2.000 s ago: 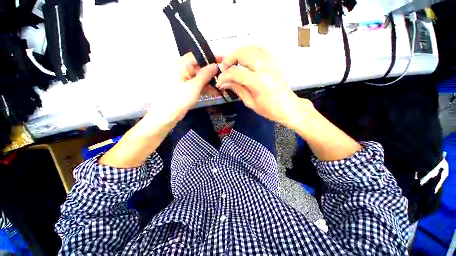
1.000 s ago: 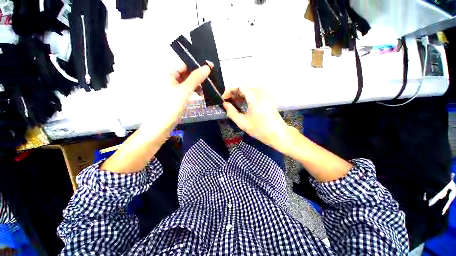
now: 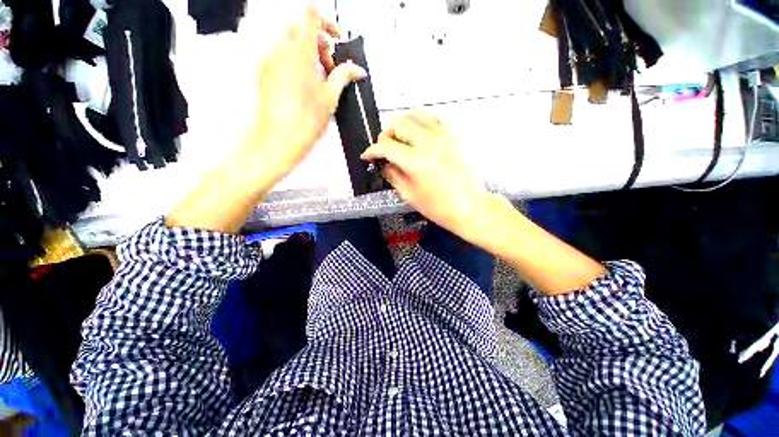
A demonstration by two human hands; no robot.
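A black zipper (image 3: pixel 363 107) with a thin pale tooth line lies lengthwise on a plain black fabric strip (image 3: pixel 351 128) near the table's front edge. My left hand (image 3: pixel 312 81) is at the upper end of both, with the thumb on the zipper and the other fingers beyond its left side. My right hand (image 3: pixel 418 158) pinches the zipper's lower end, where a small metal piece shows by the fingertips. The fingers partly hide both ends.
Black strips with a bright tooth line (image 3: pixel 132 94) lie at the left. A black stack (image 3: pixel 217 13) is at the upper left. A zipper bundle (image 3: pixel 598 43) with brown tabs (image 3: pixel 561 107) lies at the upper right. Black straps (image 3: pixel 636 141) cross the table edge. A pale measuring band (image 3: pixel 320 202) runs along the front.
The zipper was slanted and apart from the strip's upper end; it now lies along the strip. My left hand has moved up to the upper end. My right hand remains at the lower end.
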